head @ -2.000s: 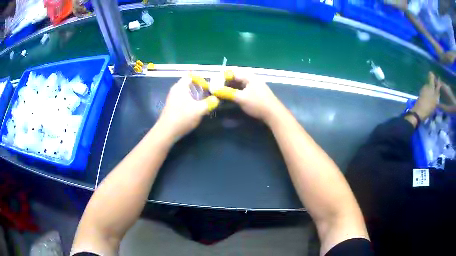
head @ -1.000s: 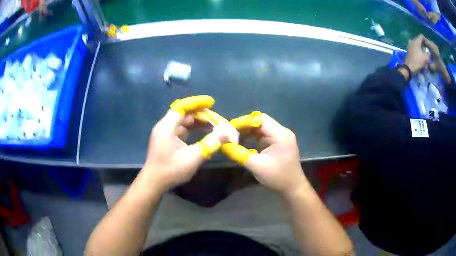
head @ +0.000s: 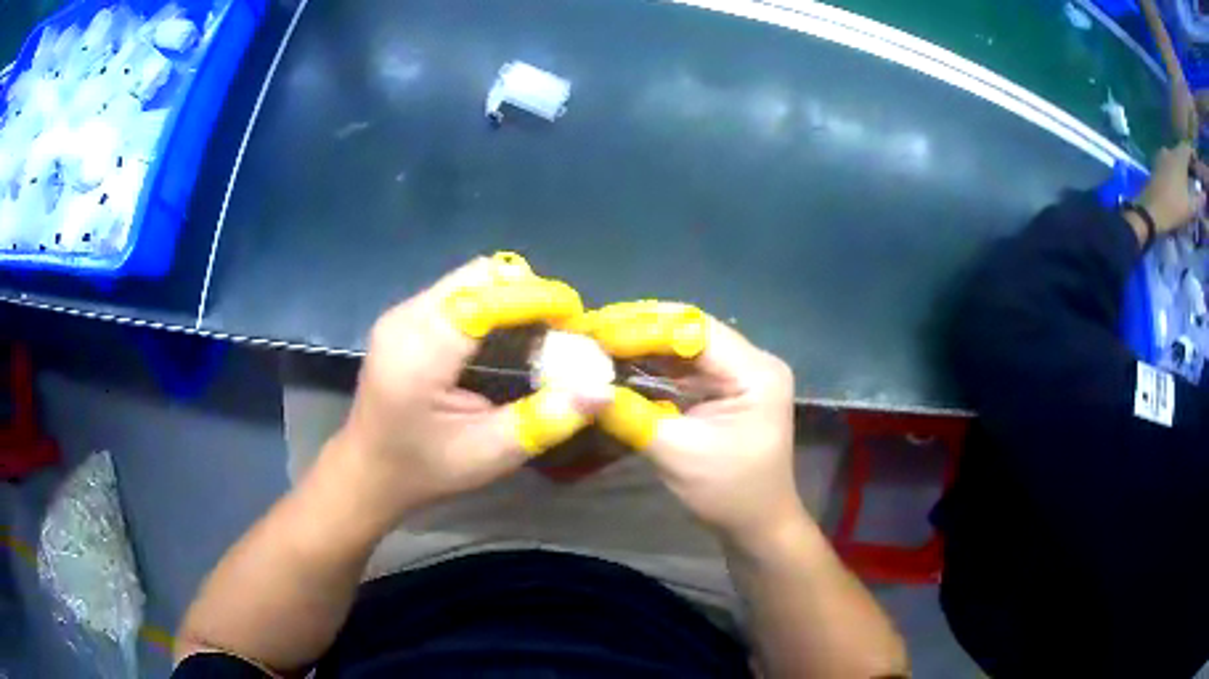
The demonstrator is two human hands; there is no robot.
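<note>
A small white housing (head: 573,369) is held in the air between both hands, over the table's front edge. Its details are blurred and partly covered by fingers. My left hand (head: 444,385) wears yellow finger cots and grips it from the left with thumb and finger. My right hand (head: 709,405), also with yellow finger cots, grips it from the right. Another white unit (head: 532,90) lies on the dark worktop (head: 743,199), beyond the hands, with a small dark bit at its left end.
A blue bin (head: 172,199) full of white housings stands at the left. A silver-white rail (head: 928,69) and green conveyor run at the upper right. A person in dark clothes (head: 1061,305) works at the right by another blue bin. Red stools and a clear plastic bag (head: 90,551) are below.
The view has tilted down and shifted, so the bin and the loose unit sit higher. Both hands stay on the held housing, fingers closer together. The loose unit was absent from the worktop two seconds ago.
</note>
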